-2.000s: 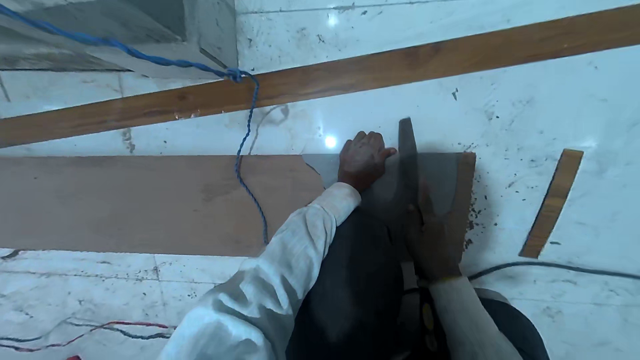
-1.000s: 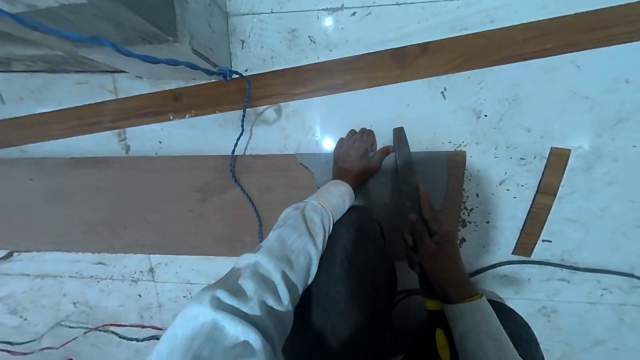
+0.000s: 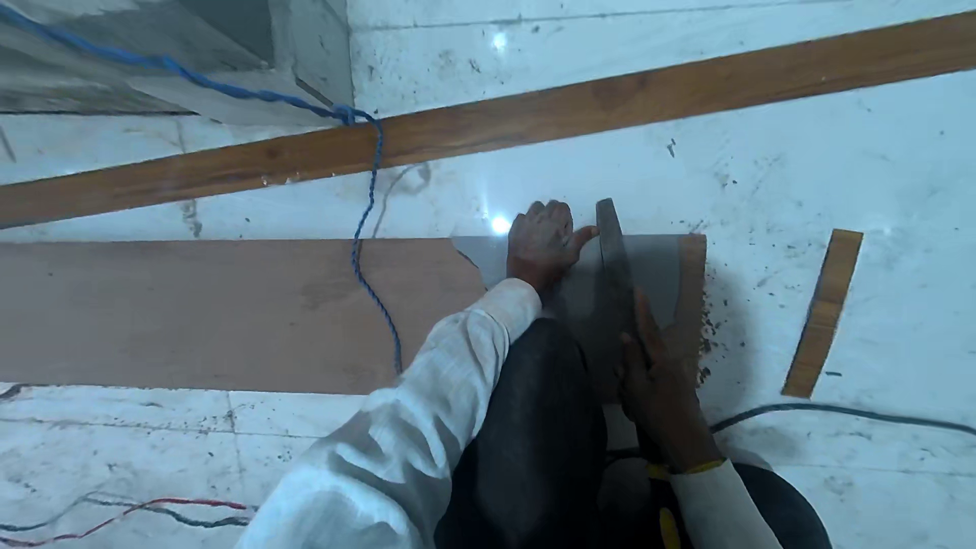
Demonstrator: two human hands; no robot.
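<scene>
A grey sheet (image 3: 656, 267) lies over the right part of a long brown board (image 3: 191, 313) on the floor. My left hand (image 3: 543, 242) presses on the sheet near the board's far edge, its thumb pointing right, close to the blade tip. Just right of it a long, dark, tapered blade (image 3: 612, 255), apparently a handsaw's, lies across the sheet. My right hand (image 3: 659, 381) grips the blade's lower part, fingers along its right side. Black and yellow parts (image 3: 669, 526), apparently the saw's handle, show below my right wrist, partly hidden by the forearm.
A long wooden strip (image 3: 534, 118) runs slantwise beyond the board. A short wooden offcut (image 3: 823, 313) lies at right, above a dark cable (image 3: 846, 409). Twisted blue cord (image 3: 366, 282) crosses strip and board. Red and black wires (image 3: 175, 509) lie lower left. Dark crumbs lie beside the board's right end.
My right hand and the blade have shifted slightly against the sheet. My left hand stays pressed in about the same place on the sheet.
</scene>
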